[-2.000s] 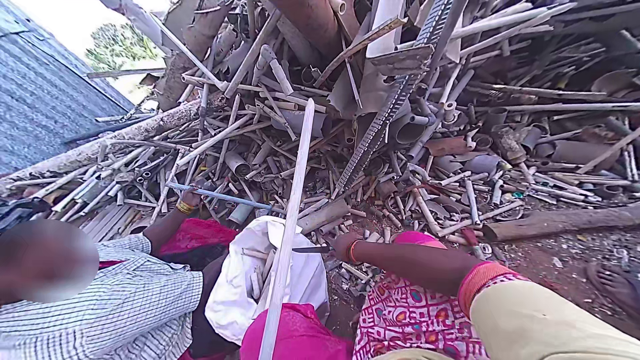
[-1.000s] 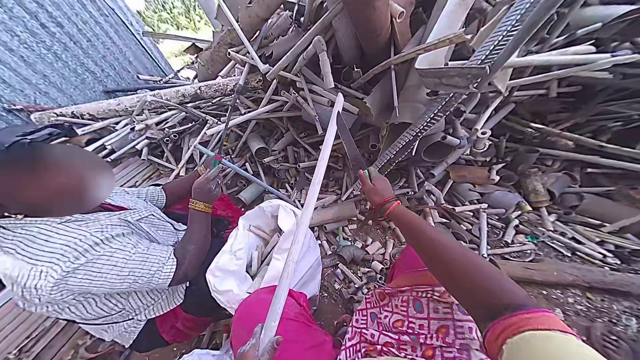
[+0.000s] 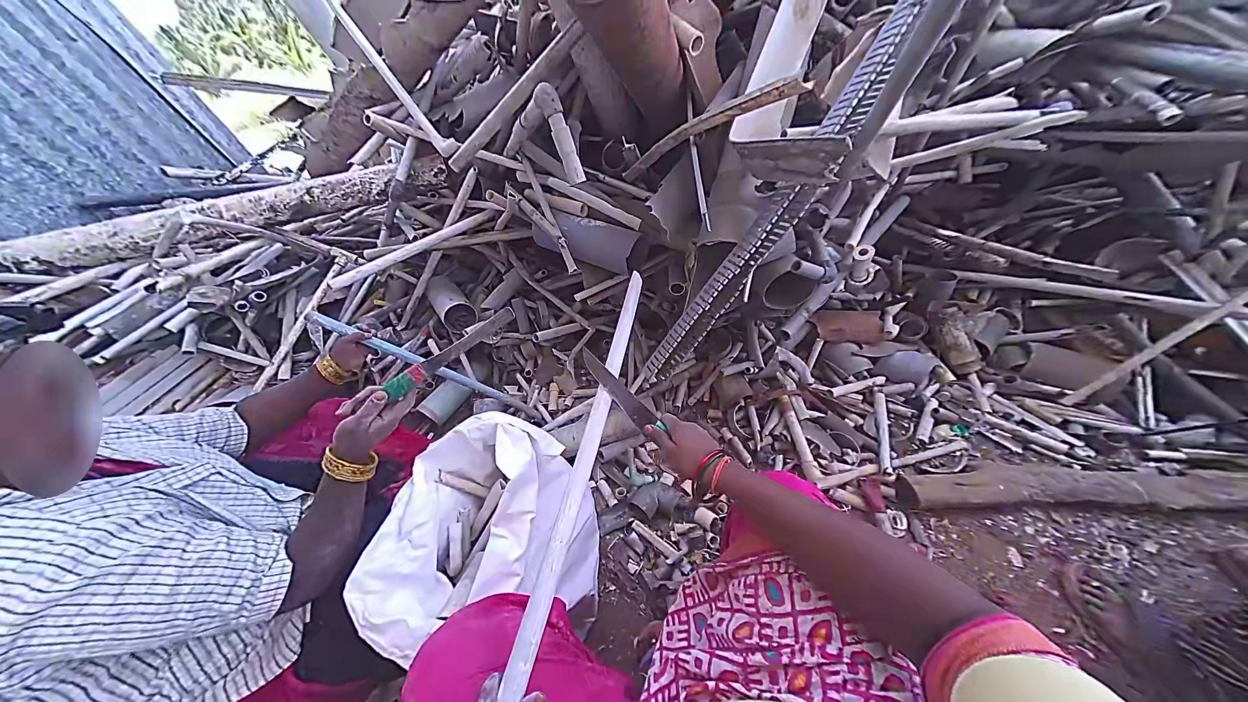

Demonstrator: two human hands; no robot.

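My right hand [image 3: 680, 444] is closed on the handle of a large knife [image 3: 621, 392], whose blade points up and left and meets or crosses the edge of a long white plastic strip or pipe [image 3: 583, 468]. At the bottom edge, only the fingers of my left hand [image 3: 507, 690] show around the strip's lower end. The strip slants upward over my pink-clothed knee and beside an open white sack [image 3: 390, 585] with cut pipe pieces [image 3: 478, 526] inside. A co-worker at the left holds a blue pipe [image 3: 419, 363] and a knife with a green and red handle [image 3: 402, 383].
A large heap of scrap pipes [image 3: 546, 234] rises in front. A black ridged strip [image 3: 741, 263] leans out of it. Short pipe pieces [image 3: 655, 536] lie between the sack and my clothing. A log [image 3: 1053, 487] lies at the right, and a corrugated metal wall [image 3: 88, 117] stands at the upper left.
My right hand with the knife has come down from above beside the strip to the strip's edge. The co-worker's knife, not visible a second ago, now shows against the blue pipe.
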